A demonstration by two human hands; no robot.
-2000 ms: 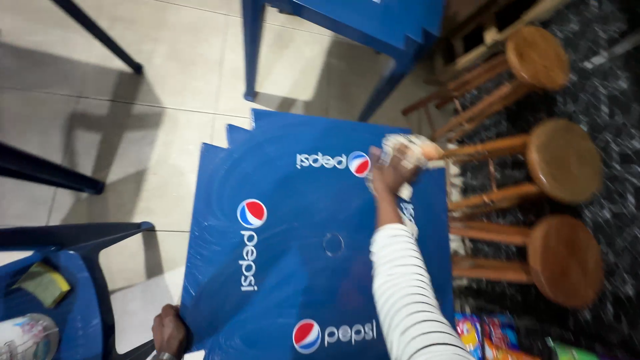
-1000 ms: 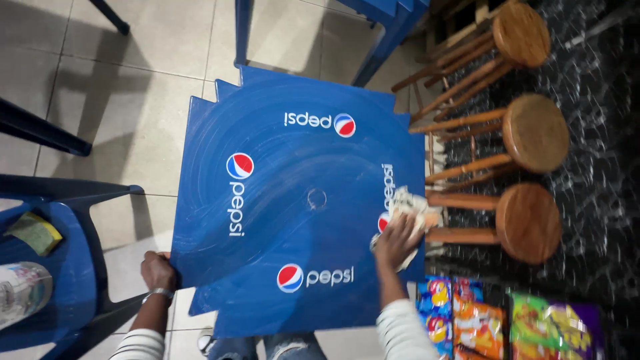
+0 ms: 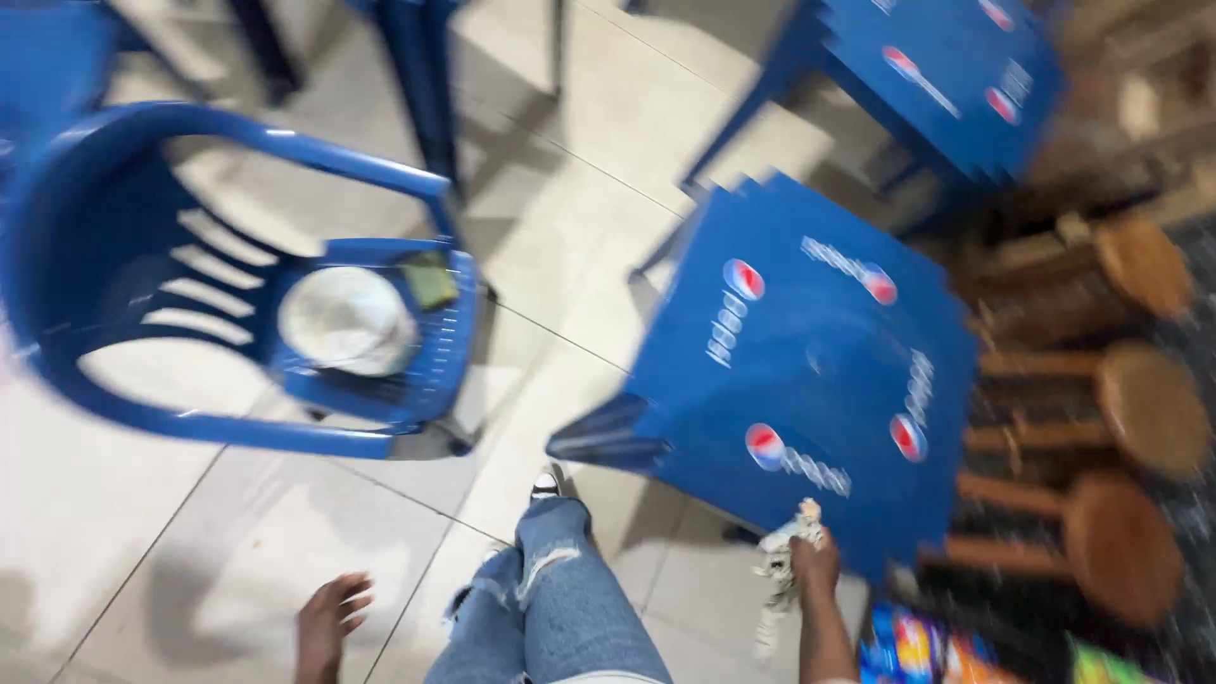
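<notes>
My right hand (image 3: 817, 562) is closed around a crumpled whitish cloth (image 3: 781, 575), which hangs down beside the near edge of a blue plastic Pepsi table (image 3: 826, 380). My left hand (image 3: 334, 617) is over the tiled floor at the lower left, fingers apart and holding nothing. Left of the table stands a blue plastic armchair (image 3: 237, 432). On its seat are a whitish round container (image 3: 344, 318), its contents too blurred to tell, and a yellow-green sponge or folded cloth (image 3: 429, 280).
Another blue Pepsi table (image 3: 940, 76) stands at the upper right. Wooden stools (image 3: 1151, 408) line the right side. Colourful snack packets (image 3: 917, 646) lie at the lower right. More blue furniture (image 3: 47, 71) is at the upper left. My legs in ripped jeans (image 3: 579, 589) are at bottom centre.
My left hand has come away from the table's edge. My right hand has moved with the cloth from the tabletop's right side to its near edge. The view has swung left, showing the whole armchair.
</notes>
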